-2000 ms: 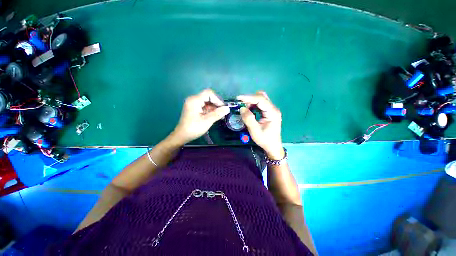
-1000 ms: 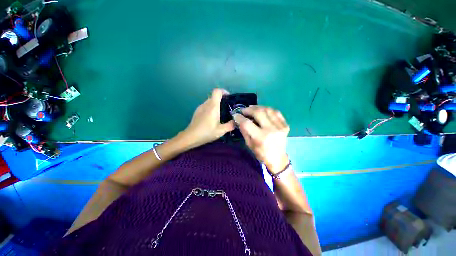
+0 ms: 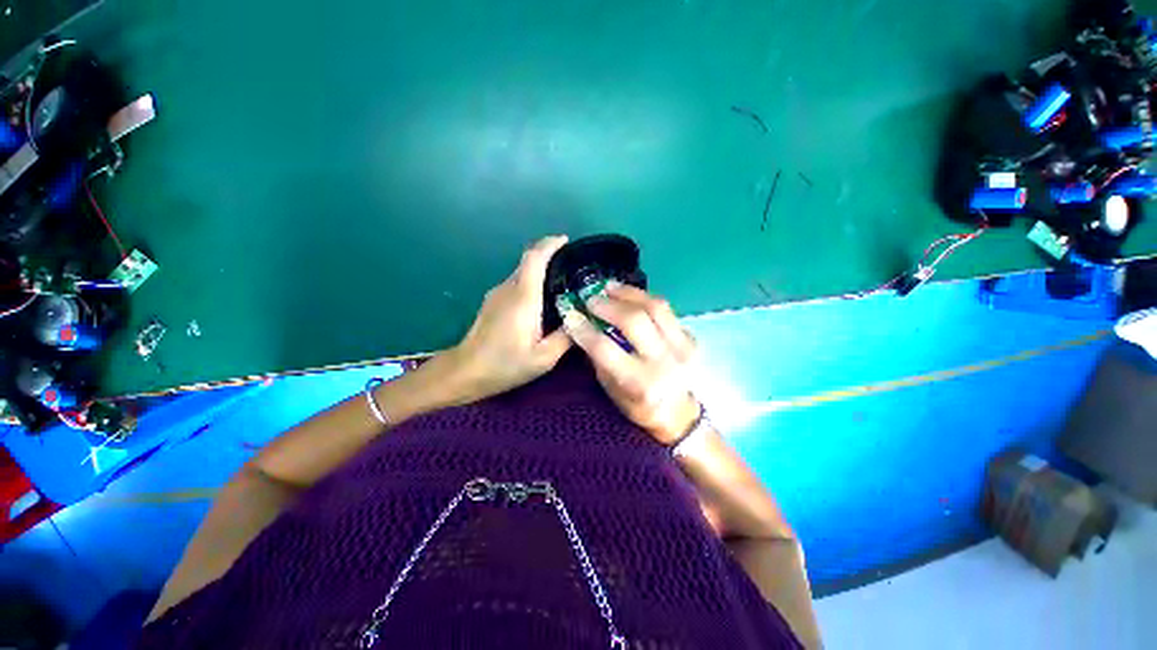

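A black plastic housing (image 3: pixel 596 250) is held at the front edge of the green bench, close to my body. Its hollow side is turned up towards me. My left hand (image 3: pixel 510 320) grips the housing from its left side. My right hand (image 3: pixel 638 353) holds a small green circuit board (image 3: pixel 588 300) with its fingertips, at the housing's opening. My right fingers hide part of the board and the inside of the housing.
Part-assembled units lie piled at the left (image 3: pixel 53 318) and at the right (image 3: pixel 1072 140), with loose wires. Thin dark wire scraps (image 3: pixel 770 201) lie right of centre. A cardboard box (image 3: pixel 1051 508) stands on the floor at the lower right.
The housing has tilted in my left hand, and the green board now shows under my right fingertips. The view has shifted, so the right pile stands higher in the picture.
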